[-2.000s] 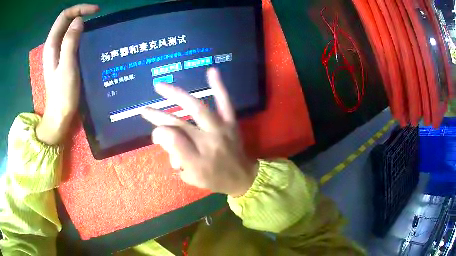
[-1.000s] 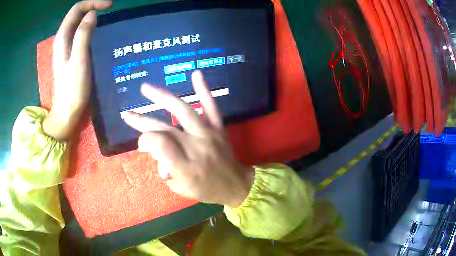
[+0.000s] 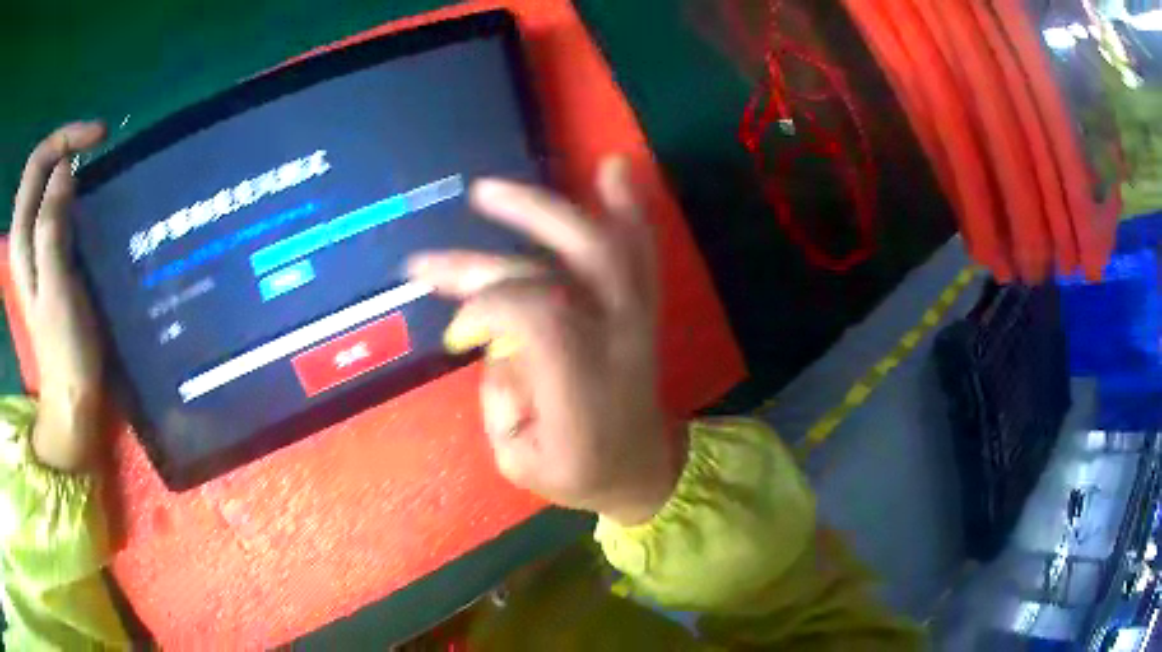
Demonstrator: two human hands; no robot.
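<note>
A black-framed tablet (image 3: 217, 325) lies tilted on a red-orange foam pad (image 3: 344, 497). Its dark screen shows white text, blue buttons, a white bar and a red button. My left hand (image 3: 61, 293) grips the tablet's left edge, with its fingertips at the top left corner. My right hand (image 3: 573, 344) is blurred and hovers over the tablet's right side, fingers apart, holding nothing; a small yellow cover shows on one fingertip. It hides part of the screen's right side and the tablet's lower right corner.
A loose red cable (image 3: 870, 191) lies coiled on the dark surface at the right. Stacked red-orange foam pads (image 3: 975, 140) stand at the upper right. Beyond are a black crate (image 3: 1007, 408), a blue bin (image 3: 1115, 331) and a grey floor with a yellow line (image 3: 879, 369).
The view has shifted, so the tablet and pad appear further left and more tilted. My right hand has moved right relative to the screen, uncovering the red button. My left hand stays on the tablet's edge.
</note>
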